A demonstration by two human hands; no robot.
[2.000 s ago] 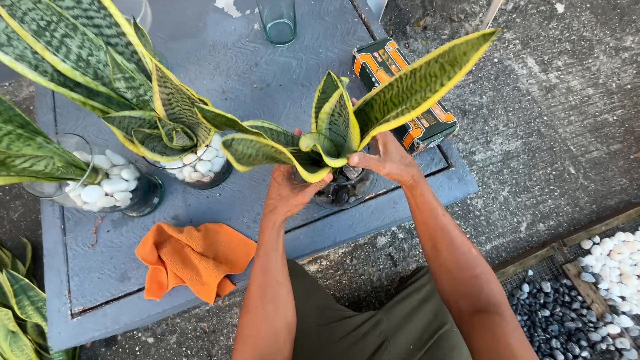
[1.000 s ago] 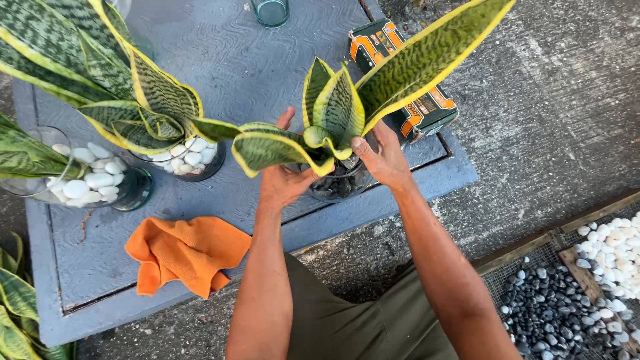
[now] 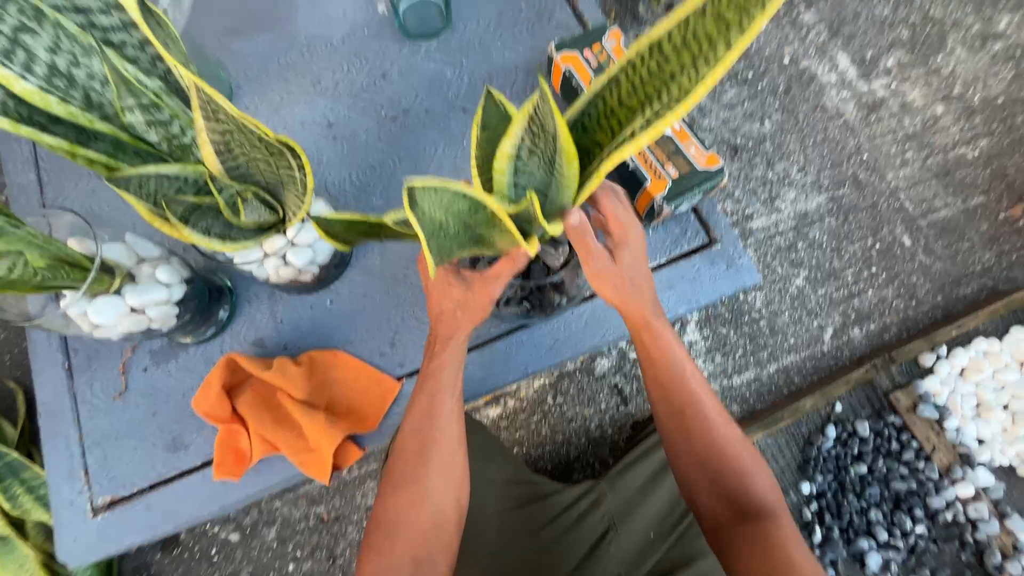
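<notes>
A snake plant with yellow-edged leaves (image 3: 538, 152) stands in a glass vase of dark pebbles (image 3: 544, 292) near the front edge of the blue table. My left hand (image 3: 468, 292) is at the plant's left, its thumb against the base of a curled leaf and its other fingers hidden under it. On the right, my right hand (image 3: 612, 248) reaches round the base of the tall leaf, thumb and fingers apart at the vase's rim. Whether either hand grips the leaves or only touches them is not plain.
Two more snake plants stand left in glass vases with white pebbles (image 3: 132, 292) (image 3: 288, 254). An orange cloth (image 3: 296, 408) lies on the blue table (image 3: 352, 320). Behind my right hand is a dark green and orange box (image 3: 680, 164). A drinking glass (image 3: 422, 16) stands farther back. Black pebbles (image 3: 872, 488) and white pebbles (image 3: 980, 392) lie lower right.
Both hands stay around the plant's base with small shifts of the fingers. The view has moved slightly.
</notes>
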